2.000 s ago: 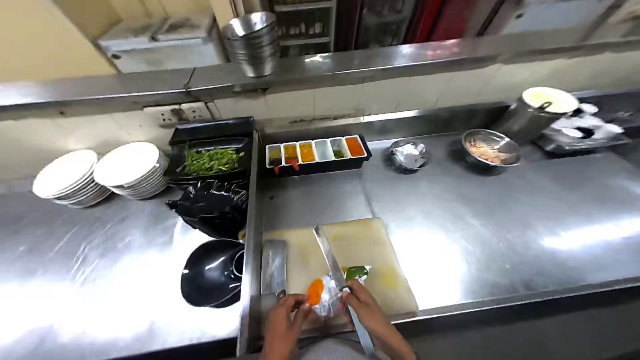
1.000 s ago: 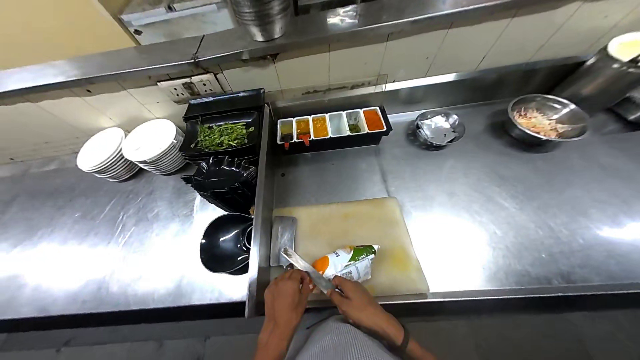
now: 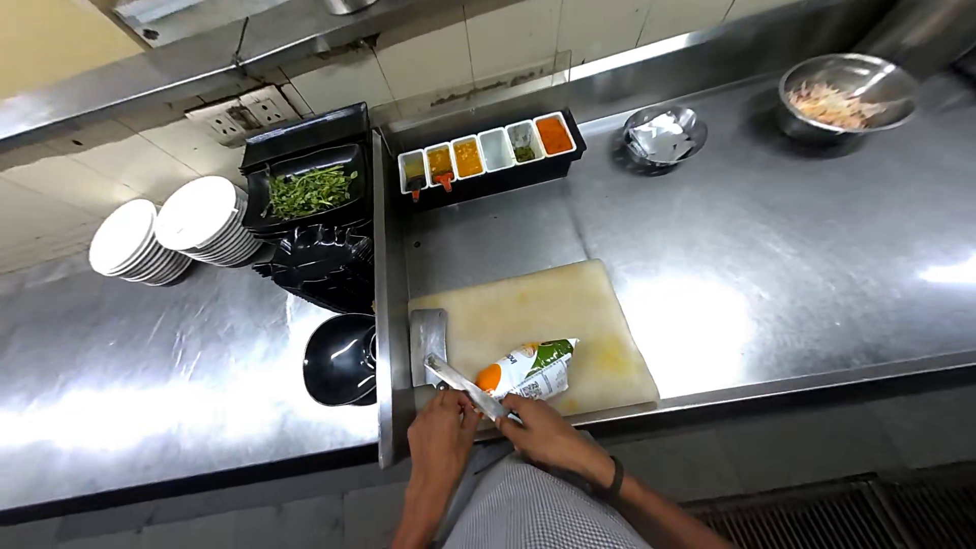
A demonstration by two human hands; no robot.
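My right hand grips the handle of a knife, its blade pointing up and left over the near edge of a pale cutting board. Close beside it, my left hand has its fingertips together near the blade and the corner of a plastic packet; what they pinch is too small to tell. The white, orange and green printed packet lies on the board, just beyond my right hand. A cleaver rests flat at the board's left edge, partly under the knife's tip.
A raised steel divider runs left of the board. Beyond it are a black bowl, a tray of green herbs and stacked white plates. Behind the board stand sauce containers; farther right, a foil-filled bowl and a bowl of shreds.
Two seconds ago the knife lay across the packet with its tip pointing away; now it points left, beside the packet. My left hand has come closer to my right hand. The view has shifted.
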